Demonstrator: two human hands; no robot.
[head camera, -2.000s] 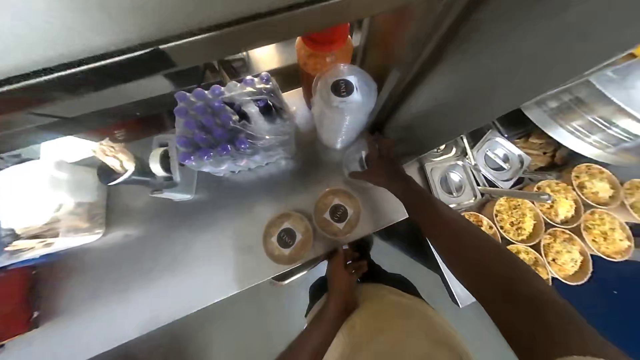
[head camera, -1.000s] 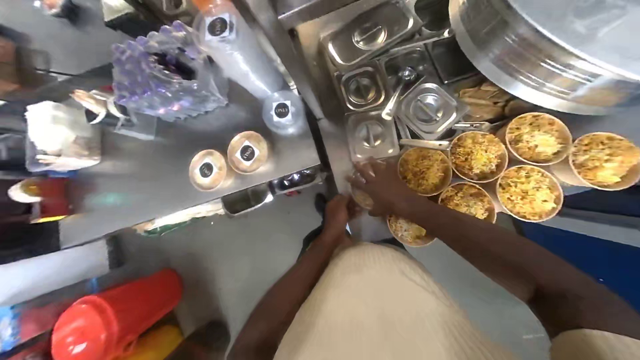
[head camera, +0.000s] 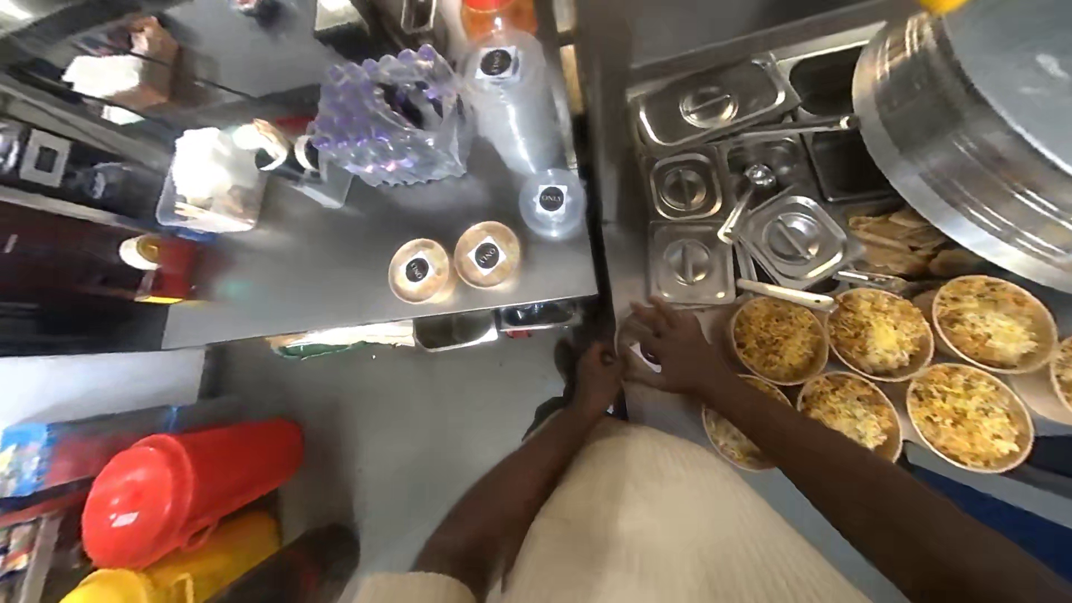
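At the near edge of the right-hand steel counter, my right hand spreads over a round bowl with a clear lid, fingers on its rim. My left hand touches the same bowl from the left side. To the right stand several open paper bowls of rice, close together. Two lidded bowls with round black labels sit on the left-hand counter. Behind them are a single clear lid and a stack of clear lids.
Steel pans with lids, a handled utensil and a big round metal pot are on the right. A pack of purple-capped bottles stands on the left counter. A red bin lies lower left.
The view has swung far to the right. My right hand was by the lid stack two seconds ago; it is now over the lidded bowl beside the rice bowls, with my left hand close by.
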